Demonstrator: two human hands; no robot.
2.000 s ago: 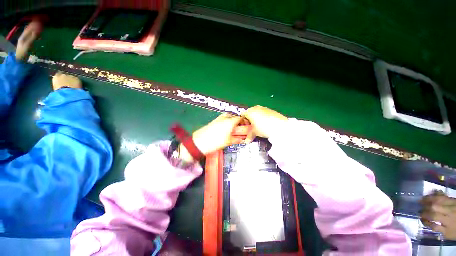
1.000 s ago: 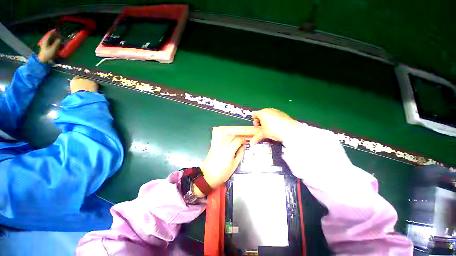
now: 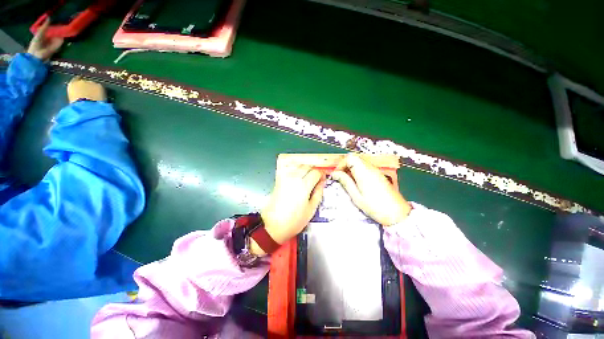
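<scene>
An open tablet unit (image 3: 392,291) with a large silver-white battery pack (image 3: 346,271) lies in a red-orange foam tray (image 3: 281,291) in front of me. My left hand (image 3: 291,202) wears a dark red wrist strap (image 3: 263,239) and reaches over the tray's far left part. My right hand (image 3: 371,189) comes from the right. The fingertips of both hands meet at the tablet's far end, by the tray's far rim. Whether they pinch a small part is too small and blurred to tell. The board end is partly hidden under the fingers.
A chipped metal edge (image 3: 291,125) separates the bench from the green conveyor belt (image 3: 371,86). A pink foam tray (image 3: 205,45) with a tablet stands at the upper left, a white tray (image 3: 566,126) at the right. A co-worker's blue sleeves (image 3: 86,172) are at left. A grey-clear container (image 3: 576,271) is at right.
My right hand has drawn back from the far rim to the board end, beside my left fingertips, uncovering the tray's far right corner. The white tray on the belt has shifted right in view.
</scene>
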